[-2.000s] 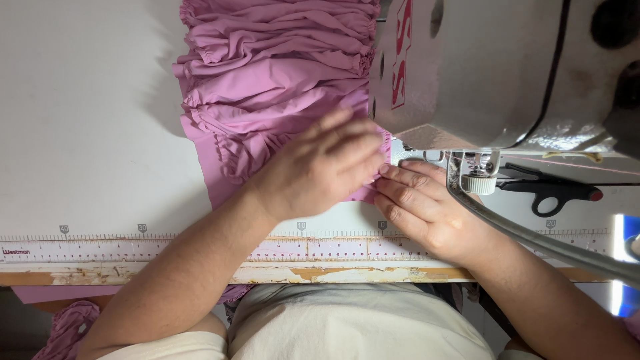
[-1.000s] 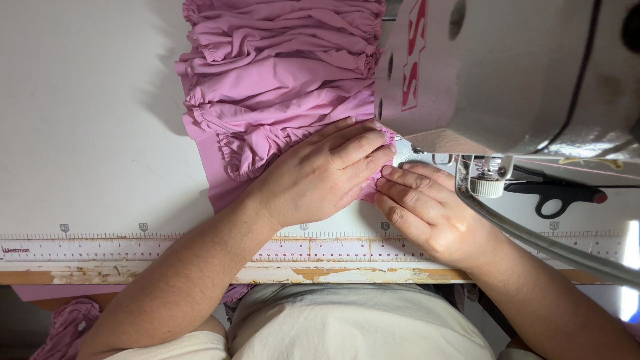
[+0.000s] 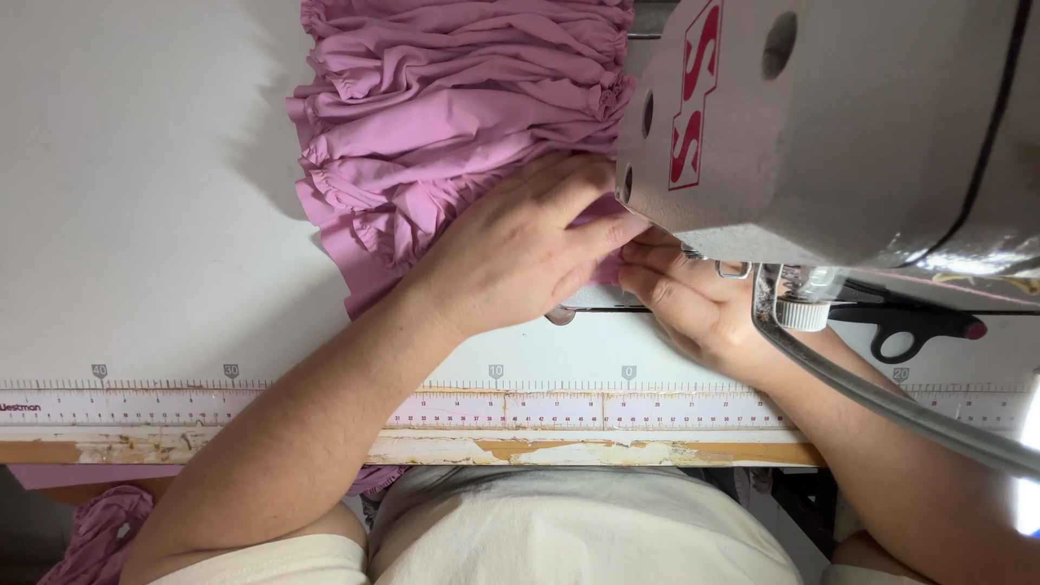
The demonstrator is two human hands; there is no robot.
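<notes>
Gathered pink fabric [image 3: 455,122] lies in ruffled folds on the white sewing table, its right edge running beneath the sewing machine head [image 3: 812,122]. My left hand [image 3: 528,244] rests palm down over the fabric's near right part, thumb and fingertips beside the machine head. Just right of it, my right hand [image 3: 707,301] has its bent fingertips on the fabric's near edge, pinching it as far as can be seen. The machine head hides some of those fingertips, along with the needle and presser foot.
Black-handled thread snips or scissors [image 3: 902,325] lie right of my right hand. A curved metal lever [image 3: 853,378] crosses above my right forearm. Measuring tape strips [image 3: 569,410] run along the worn front edge. More pink fabric [image 3: 106,528] hangs below at left.
My left hand, blurred and raised over the fabric two seconds ago, now lies flat on it. Both hands and the near fabric edge sit slightly farther in beneath the machine head.
</notes>
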